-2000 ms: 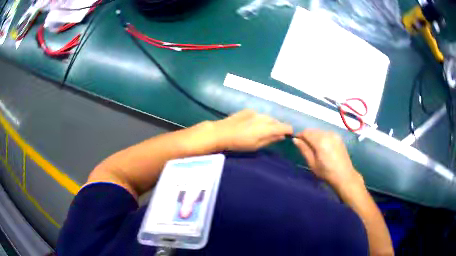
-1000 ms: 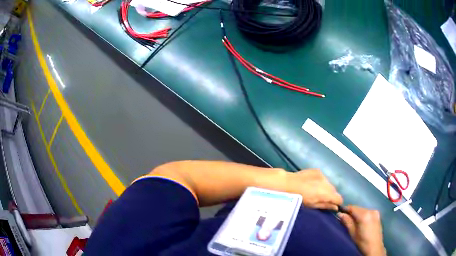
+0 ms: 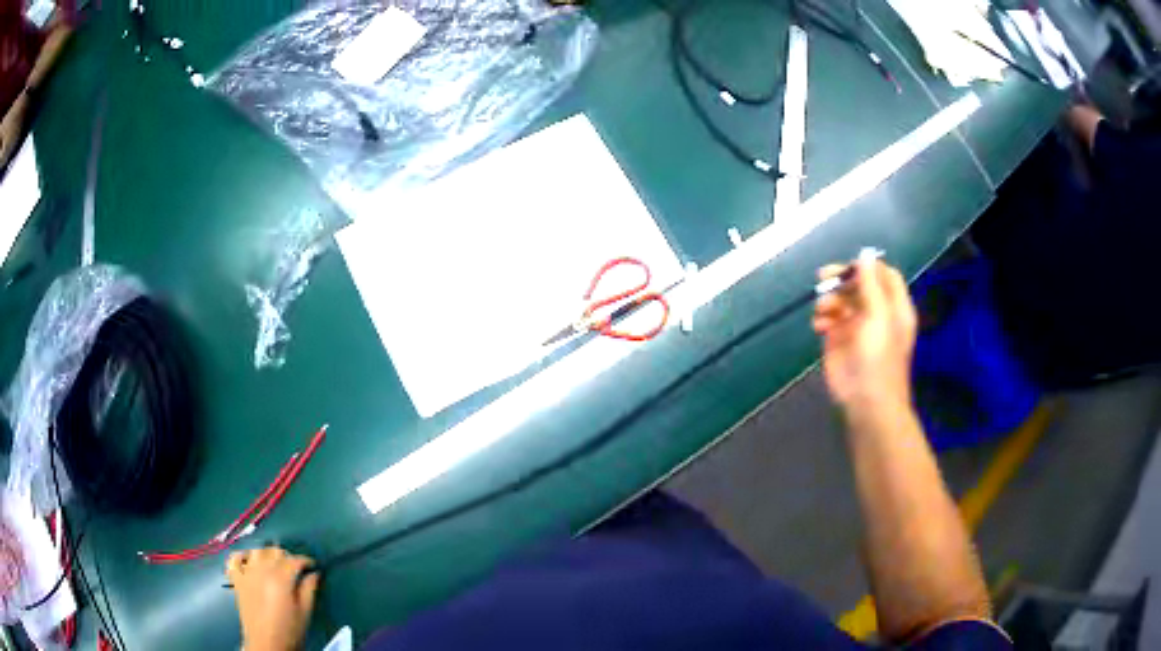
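Black sleeving (image 3: 560, 473) runs in a long line over the green mat, along the near side of the pale measuring strip (image 3: 535, 398). My left hand (image 3: 271, 591) grips its left end at the lower left. My right hand (image 3: 866, 324) is raised at the right and pinches its other end, where a white band shows. Red-handled scissors (image 3: 620, 305) lie across the edge of the white sheet (image 3: 509, 254) and the strip. Several red wires (image 3: 261, 502) lie on the mat above my left hand.
A black coil (image 3: 127, 407) partly in clear plastic lies at the left. A large clear bag (image 3: 420, 89) lies at the far side. Black cables with white bands (image 3: 694, 83) lie beyond the strip, near a slanted white strip (image 3: 792, 121). Parts of people show at the right and upper left.
The view has swung to the right. My hands, close together before, are now far apart with the black sleeving stretched between them.
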